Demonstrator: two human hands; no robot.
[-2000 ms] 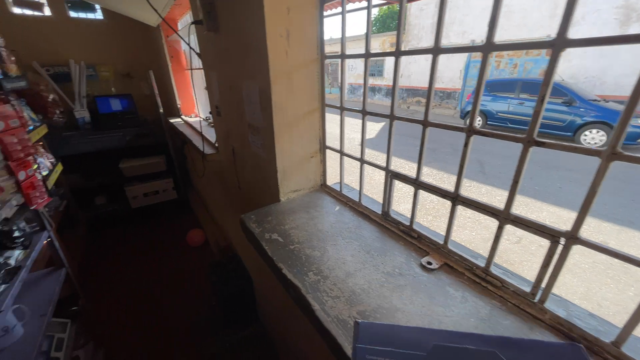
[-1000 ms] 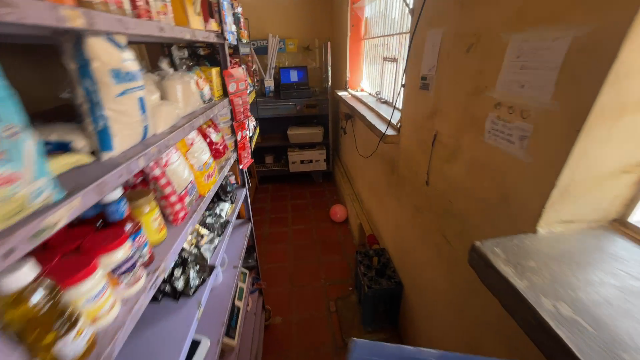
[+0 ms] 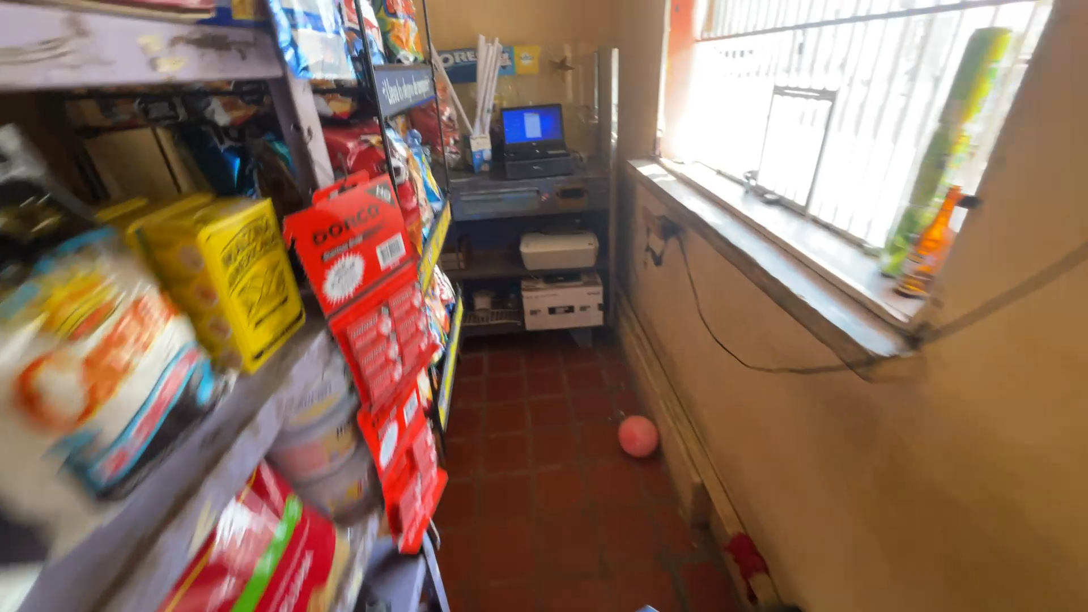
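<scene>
Neither my left hand nor my right hand shows in the head view. Close on the left, red cards of Dorco razors [image 3: 387,340] hang at the end of the shelves. Beside them stands a yellow box [image 3: 242,280] on a shelf, with a blurred white, orange and blue bag [image 3: 110,365] further left. A red packet with a green stripe [image 3: 263,544] lies lower down. At the far end, a laptop [image 3: 534,136] with a lit blue screen stands on a desk [image 3: 535,195]. A sliver of something pale blue shows at the bottom edge.
A pink ball [image 3: 637,436] lies on the red tiled floor [image 3: 544,476] near the right wall. A cable [image 3: 714,331] hangs below the window sill [image 3: 765,255], where an orange bottle [image 3: 931,246] stands. A white printer [image 3: 558,251] and a box [image 3: 561,300] sit under the desk.
The view has turned left from the barred window and moved forward along the aisle. The razor cards, the ball and the laptop are nearer than one second ago.
</scene>
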